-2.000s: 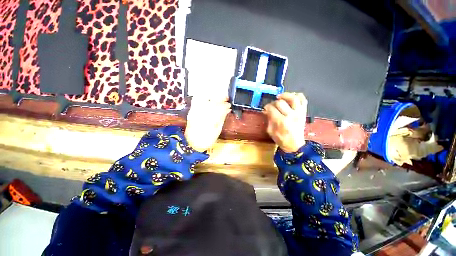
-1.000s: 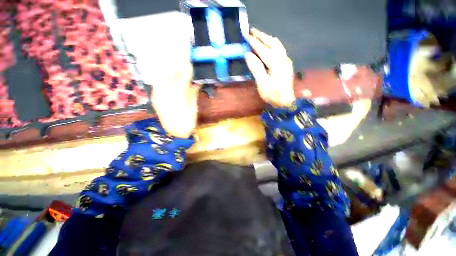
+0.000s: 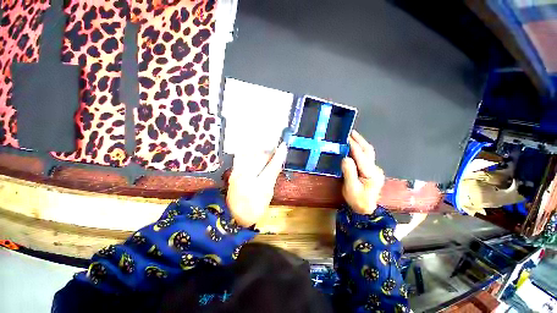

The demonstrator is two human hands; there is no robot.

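The cutting die (image 3: 317, 144), an open frame with a blue cross brace, lies on the front edge of the black sheet material (image 3: 391, 92). My left hand (image 3: 251, 188) is at the die's left side, its fingertips at the lower left edge. My right hand (image 3: 364, 176) holds the die's right side, with thumb and fingers at the lower right edge. A white rectangle (image 3: 256, 116) shows just left of the die, partly behind my left hand.
Leopard-print material (image 3: 177, 92) lies at the left with a dark patch (image 3: 46, 107) over it. The red-brown board edge (image 3: 299, 191) and wooden front rail (image 3: 122, 214) run across the front. A blue bin (image 3: 464, 177) with tan waste stands at the right.
The view swung and came back, so the scene sits lower in the picture than two seconds ago. The die is still between my hands; my right fingers now reach further up its right side.
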